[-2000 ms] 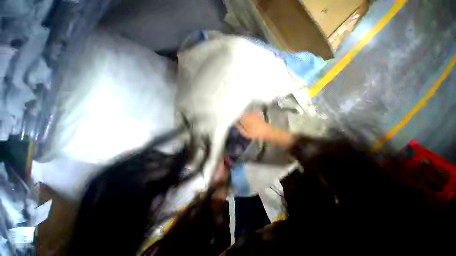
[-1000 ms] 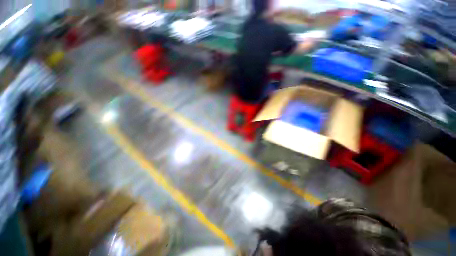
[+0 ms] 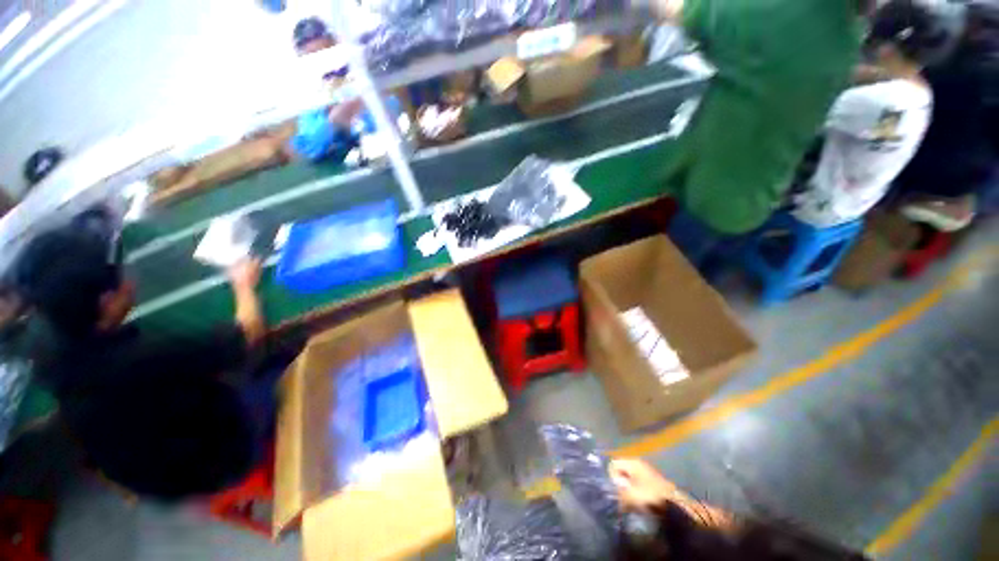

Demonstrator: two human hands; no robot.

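Note:
Clear plastic bags with dark contents, apparently cables (image 3: 586,477), are at the bottom centre, low in front of me. My right hand (image 3: 639,482) is at their right side and grips them; its fingers are partly blurred. My left hand is not visible; the bags and the picture's lower edge may hide it. On the green bench (image 3: 613,173) ahead, a small heap of loose black cables (image 3: 469,222) and a clear bag (image 3: 531,192) lie on a white sheet (image 3: 567,197).
An open carton holding a blue tray (image 3: 392,408) is ahead left; another carton (image 3: 668,329) is ahead right. A red stool (image 3: 539,340) stands between them. A blue tray (image 3: 342,247) is on the bench. A seated person (image 3: 142,362) is left; a person in green (image 3: 756,110) stands right.
The view has swung from the white sack on the floor, across the aisle, to the green bench. The bagged cables and my right hand now show at the bottom.

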